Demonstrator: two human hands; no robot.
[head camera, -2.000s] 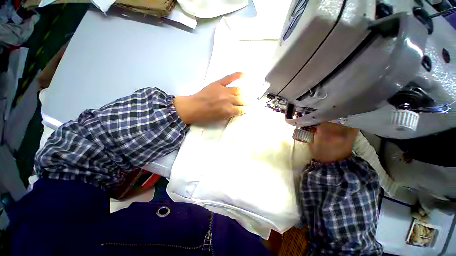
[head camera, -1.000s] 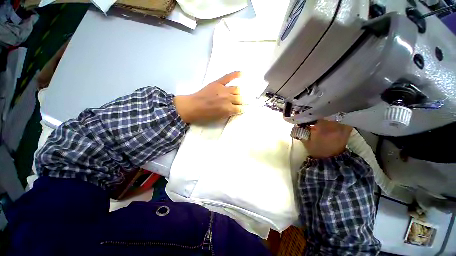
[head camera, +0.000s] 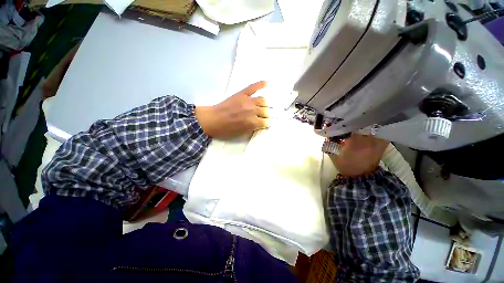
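Note:
A large white to cream garment panel lies under the sewing machine head and hangs over the table's near edge. My left hand lies flat on the cloth left of the presser foot, fingers spread and tips lost in glare. My right hand is at the cloth's right side, just beyond the knurled knob; its fingers are hidden behind the machine head, so its hold cannot be told. A cream ribbed strip curves to the right of my right wrist.
Cut cloth pieces and a brown stack lie at the far side of the pale table. A ribbed white dial sticks out from the machine. A small tray of bits is at lower right. Scraps litter the green floor at left.
My right hand and sleeve have shifted slightly left since the earliest frame. The machine head appears slightly shifted in view. My left hand and the panel look nearly unmoved.

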